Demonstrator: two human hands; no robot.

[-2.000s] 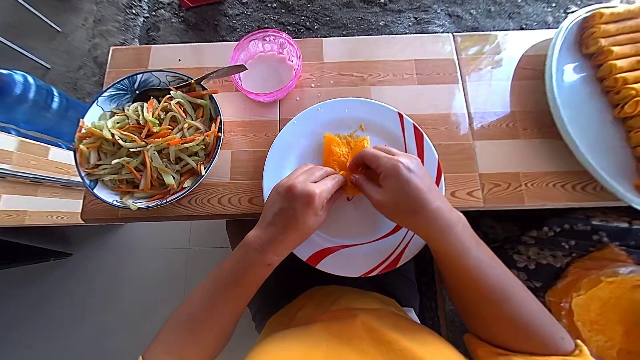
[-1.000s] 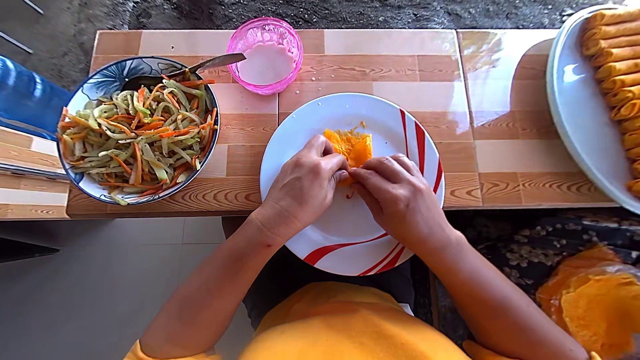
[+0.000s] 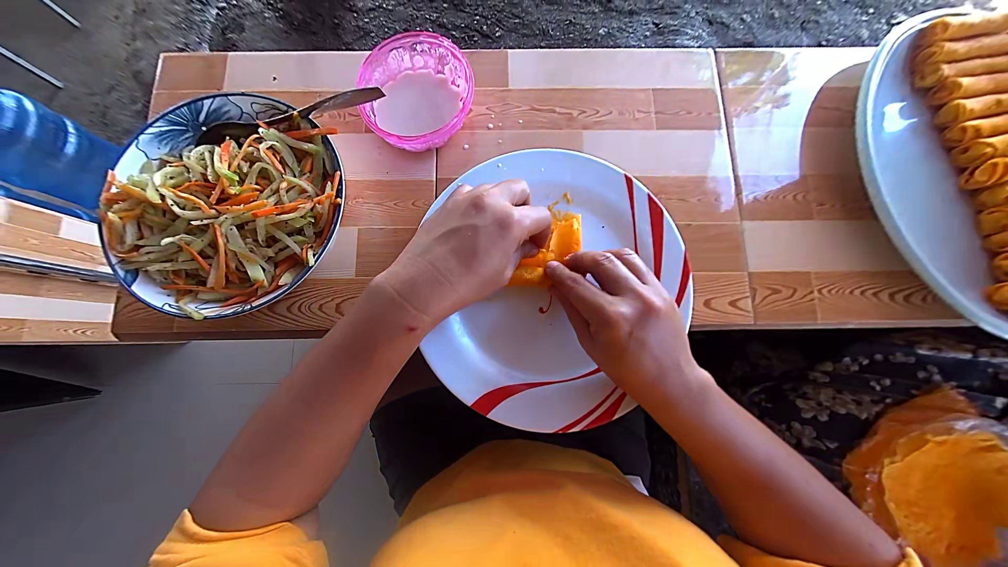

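An orange spring roll wrapper point(image 3: 565, 236), partly rolled, lies on a white plate with red stripes point(image 3: 520, 386). My left hand point(image 3: 480, 236) bends over the wrapper's left side, its fingertips on the wrapper and partly hidden behind the knuckles. With thumb and fingers, my right hand point(image 3: 618, 303) pinches the right end of the rolled part. Small orange scraps lie above the wrapper, and a thin reddish shred lies just below it on the plate.
A bowl of shredded vegetables point(image 3: 228, 213) with a metal spoon point(image 3: 342, 101) stands at the left. Behind the plate is a pink cup of whitish liquid point(image 3: 417, 102). Rolled spring rolls point(image 3: 972, 102) fill part of a plate point(image 3: 906, 165) at right. Orange wrappers point(image 3: 945, 488) lie lower right.
My left hand has shifted up and left from its earlier place close against my right hand, and more of the wrapper shows between them. My right hand still pinches the wrapper.
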